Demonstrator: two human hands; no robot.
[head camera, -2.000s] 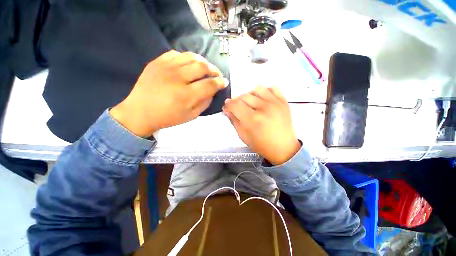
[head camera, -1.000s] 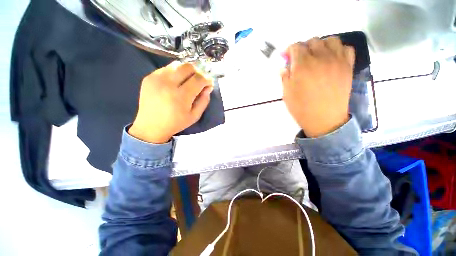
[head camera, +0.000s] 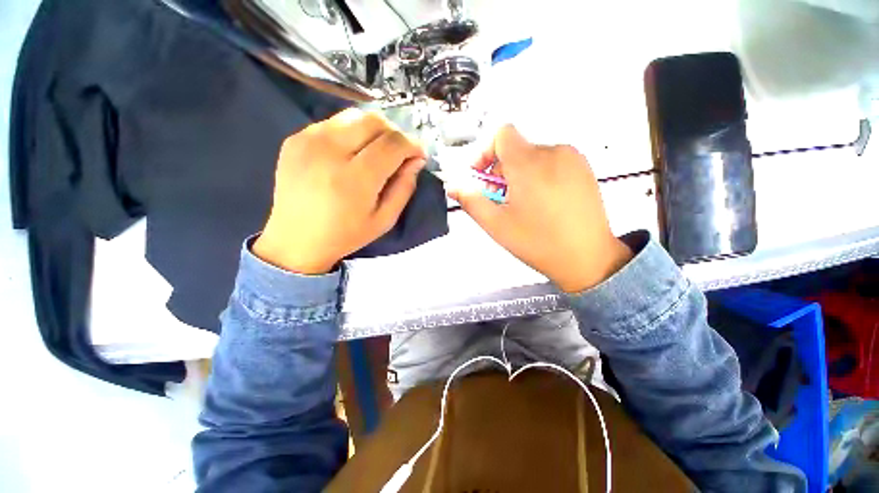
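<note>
A large black garment panel (head camera: 222, 144) lies over the left of the white table and hangs past its front edge. My left hand (head camera: 337, 188) pinches the panel near its right edge, just below the needle area. My right hand (head camera: 545, 202) holds the thread snips (head camera: 492, 185), with pink and light-blue handles showing between the fingers. The snips' blades point left toward my left fingertips and are hard to make out. The sewing machine's metal parts and dark round knob (head camera: 451, 79) are just above my hands.
A black smartphone (head camera: 704, 159) lies on the table right of my right hand. A blue piece (head camera: 511, 49) lies beside the knob. A measuring tape (head camera: 463, 310) runs along the front edge. A blue bin (head camera: 814, 385) stands below at the right. A white earphone cable (head camera: 511, 371) hangs over my chest.
My right hand reached right to the snips, took hold of them and came back left beside my left hand. The view has shifted. My left hand stays on the panel.
</note>
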